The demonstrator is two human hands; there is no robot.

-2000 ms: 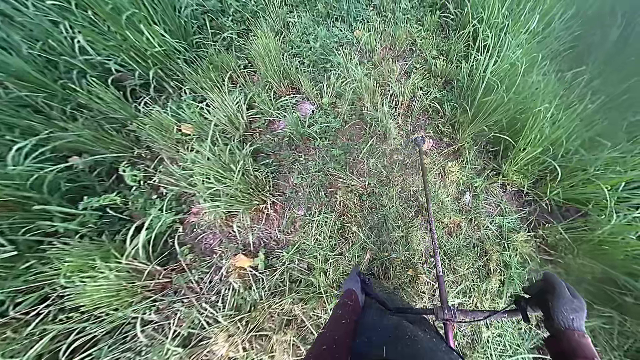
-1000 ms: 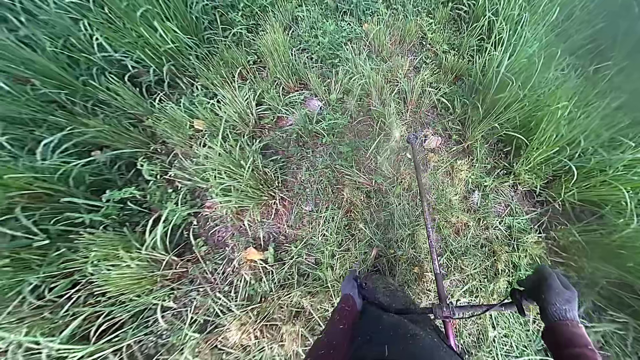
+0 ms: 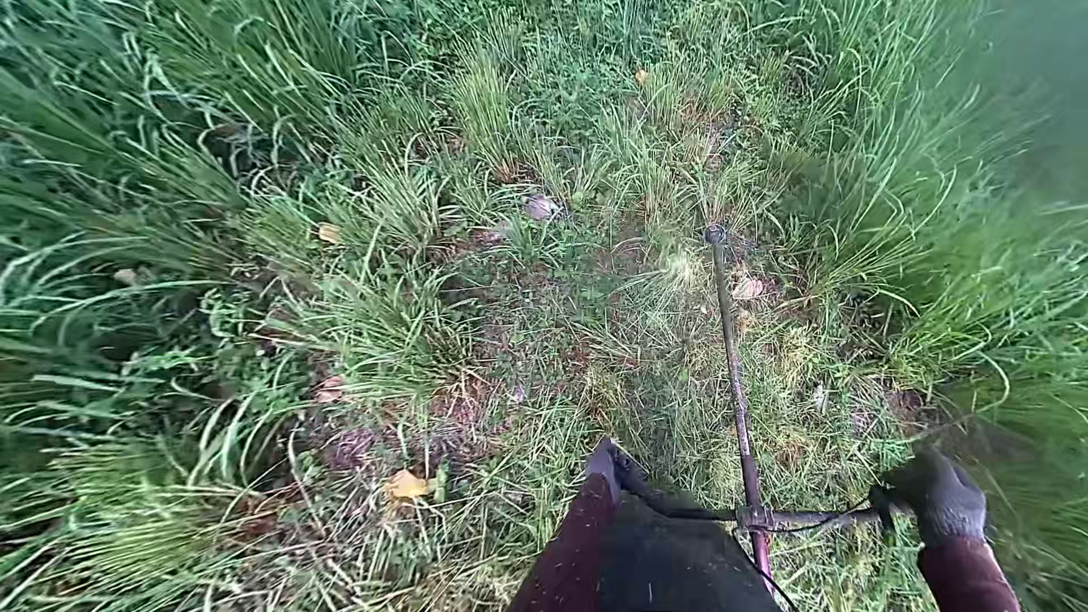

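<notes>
A brush cutter's long metal shaft (image 3: 736,365) runs up from the lower right, its head (image 3: 716,233) low over the grass. Near the bottom a handlebar (image 3: 820,517) crosses the shaft. My right hand (image 3: 939,497), in a dark grey glove, is closed around the bar's right grip. My left hand (image 3: 605,467), gloved too, holds the bar's left end, partly hidden behind the maroon sleeve. A black cable hangs by the shaft. The cutting part at the head is too blurred to make out.
Tall green grass (image 3: 102,195) stands on the left, and more tall grass (image 3: 1011,280) on the right. Short grass and cuttings (image 3: 544,510) cover the ground between. A yellow dry leaf (image 3: 406,484) and a pale leaf or stone (image 3: 541,206) lie there.
The cutter's head has swung slightly left over the grass between the first frame and now. Both hands have kept their hold on the handlebar.
</notes>
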